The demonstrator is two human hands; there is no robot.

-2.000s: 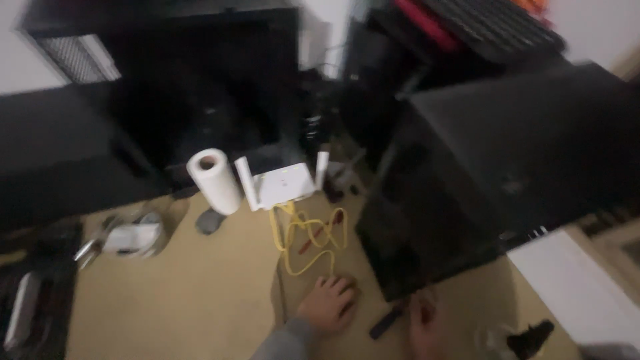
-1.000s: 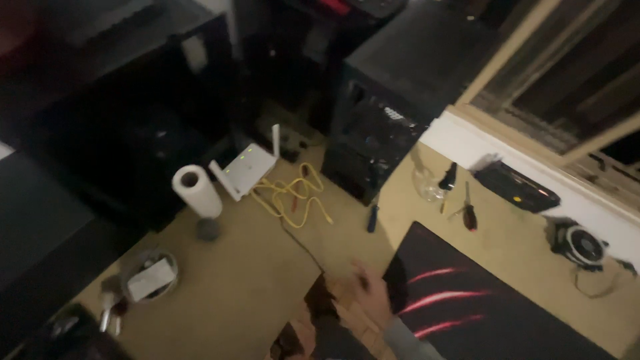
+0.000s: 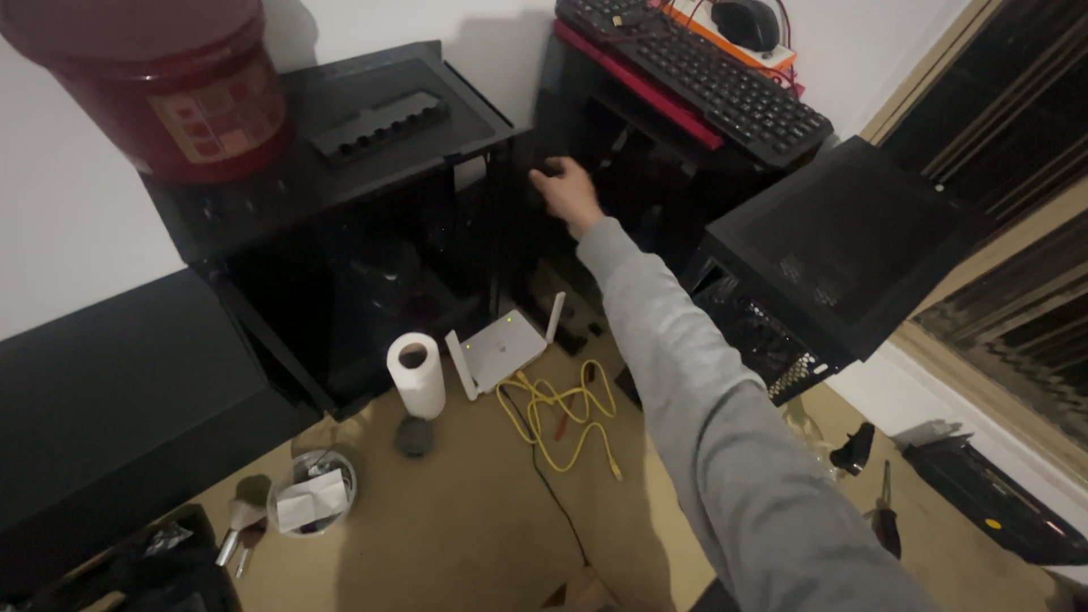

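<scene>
My right hand [image 3: 568,191], in a grey sleeve, reaches over the desk to the dark gap between the black computer cases. Its fingers are partly curled, and the dark background hides whether anything is between them. Below it, a white router [image 3: 503,350] with two raised antennas and lit green lights sits on the desk. A yellow network cable [image 3: 552,399] lies in loops in front of the router, over a red-handled thing. A white paper roll [image 3: 418,378] stands at the router's left. My left hand is not in view.
A red bucket [image 3: 183,93] stands on the left black case [image 3: 399,76]. A black keyboard [image 3: 705,76] and mouse [image 3: 746,24] lie at the back. Another case [image 3: 850,238] stands at right, near a screwdriver [image 3: 886,518]. A clear tub [image 3: 353,501] holds small items.
My right hand has moved from low over the desk up to the gap between the cases. The view has also shifted.
</scene>
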